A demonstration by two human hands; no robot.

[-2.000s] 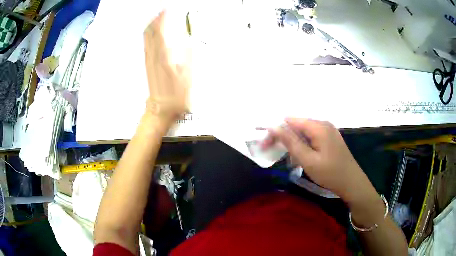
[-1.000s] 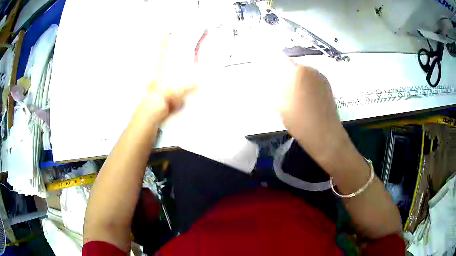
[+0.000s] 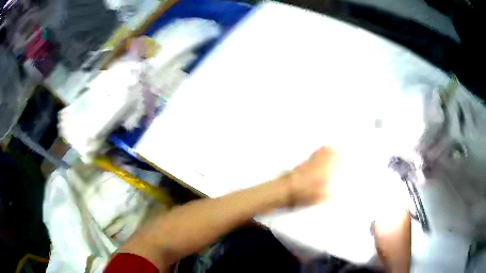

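White cloth [image 3: 325, 234] lies over the front edge of the white table [image 3: 256, 101]; glare hides where cloth and table part. My left hand [image 3: 314, 176] is blurred on or over the cloth, its fingers lost in glare. My right hand [image 3: 393, 232] is at the lower right; only its wrist and forearm side show clearly and its fingers are washed out. The blurred metal parts of the sewing machine [image 3: 405, 168] are just beyond it.
White fabric bundles [image 3: 104, 114] lie left of the table, by a blue tray [image 3: 229, 13]. A yellow rail [image 3: 128, 178] runs below them. More white cloth [image 3: 74, 218] hangs at the lower left. A slim metal piece [image 3: 418, 205] lies near my right hand.
The view has swung left and tilted, so the table and bundles stand further right. My hands now show further right in the picture. The scissors are out of view.
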